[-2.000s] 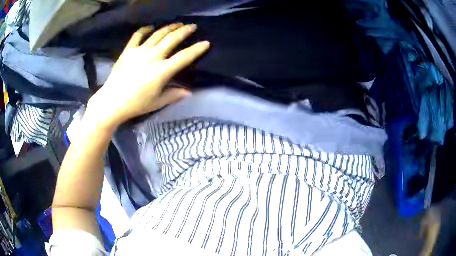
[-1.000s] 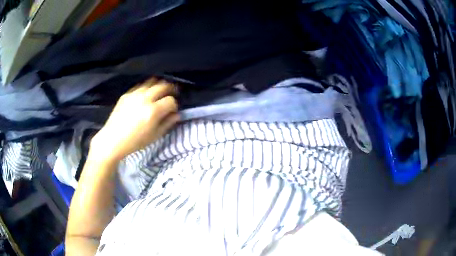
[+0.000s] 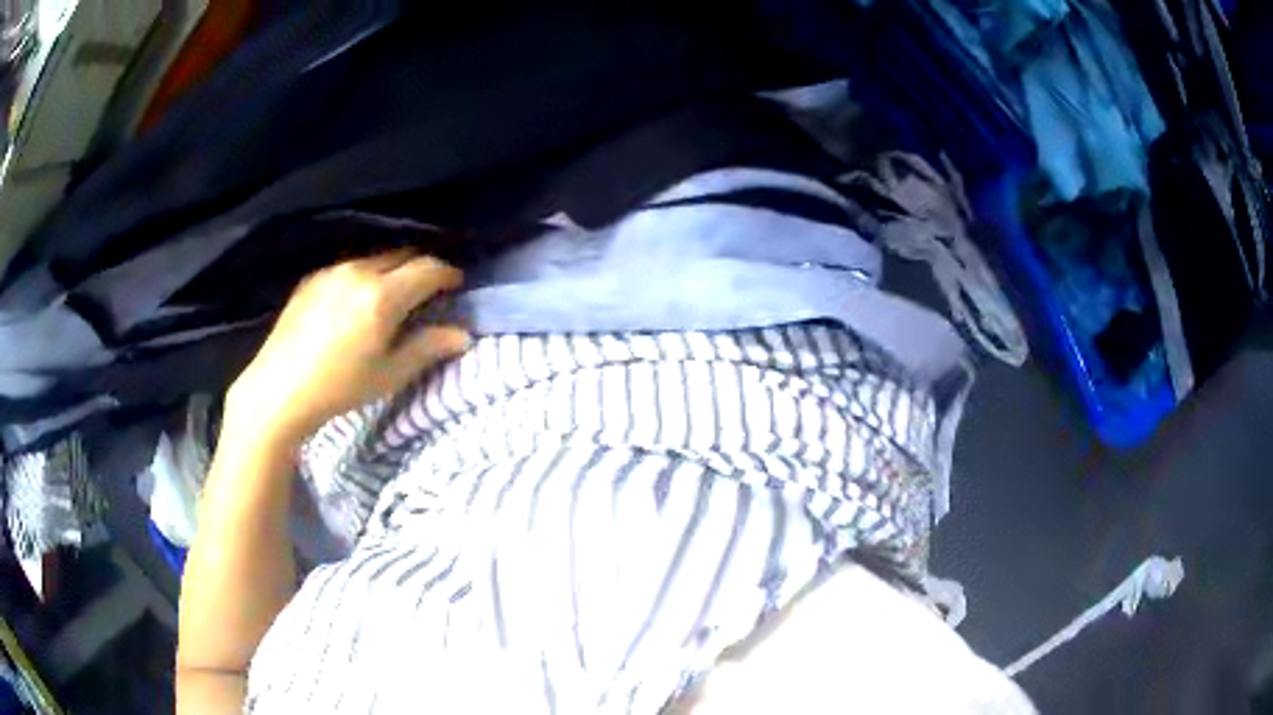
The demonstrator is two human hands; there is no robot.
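The garment piece, black with a grey-blue side, lies in folds across the wearer's lap and rises towards the upper left. My left hand is at its near edge, left of the middle. Its fingers are curled onto the cloth and seem to grip the edge; the fingertips are partly hidden and blurred. My right hand is not in view; only a white sleeve or cloth shows at the bottom right.
Black-and-white striped cloth covers the lap. At right is a blue crate with teal cloth. Grey strips hang beside it. A pale cord lies lower right. A pale panel-like edge shows upper left.
My left hand, spread flat on the black cloth at first, has drawn down to the near edge with curled fingers. More grey-blue cloth shows in folds. The view has shifted.
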